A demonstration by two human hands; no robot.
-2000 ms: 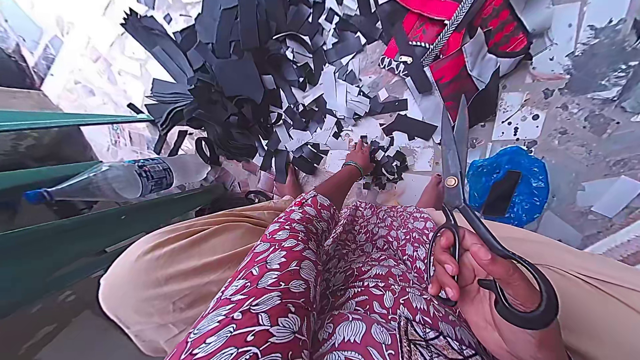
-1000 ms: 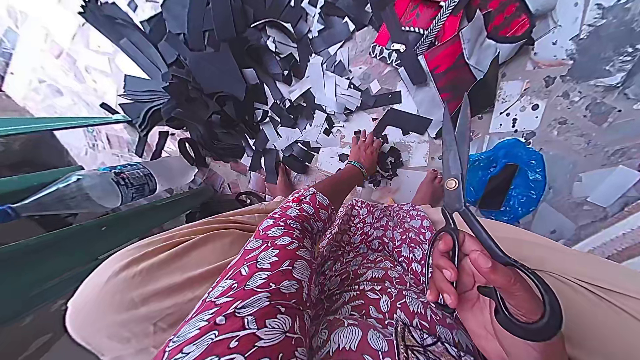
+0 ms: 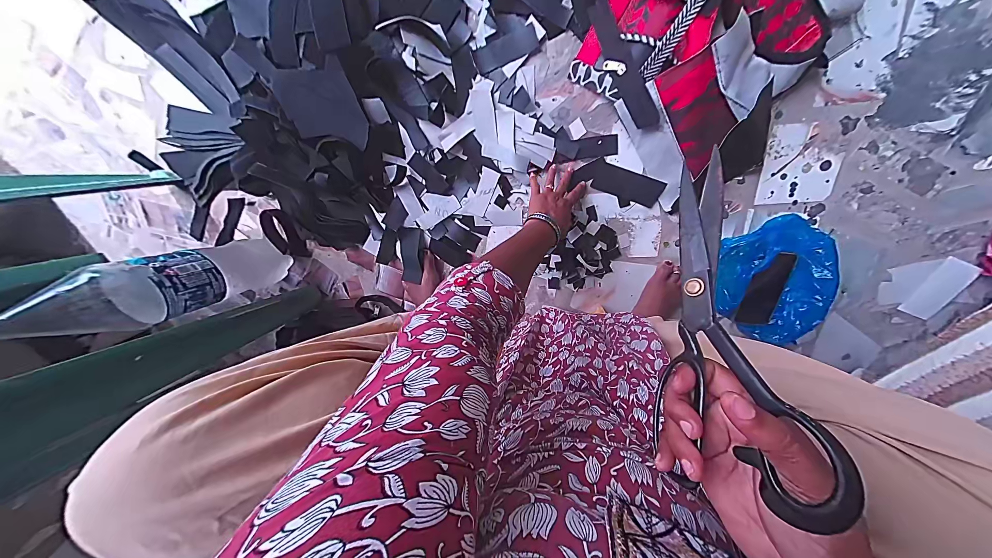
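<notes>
My right hand (image 3: 744,442) holds a pair of black-handled scissors (image 3: 699,256), its fingers through the loops and the blades slightly apart, pointing away from me. My left hand (image 3: 554,201), with a bangle at the wrist, reaches down with fingers spread onto white and dark scraps (image 3: 496,128) on the floor. Whether it grips any piece cannot be told. A dark strip (image 3: 624,182) lies just right of its fingertips. Small black cut pieces (image 3: 585,248) are heaped below that hand. Right of the scissors lies a blue plastic bag (image 3: 810,271) with a black strip (image 3: 766,288) on it.
Black fabric-like strips (image 3: 310,101) pile up at the upper left. A red and black patterned fabric item (image 3: 694,93) lies at the top right. A plastic bottle (image 3: 182,283) rests on its side by green bars (image 3: 139,372) at left. My bare foot (image 3: 659,291) shows near the blades.
My left hand has moved up, away from the small black pieces and onto the scraps. My right hand keeps hold of the scissors, their blades still apart.
</notes>
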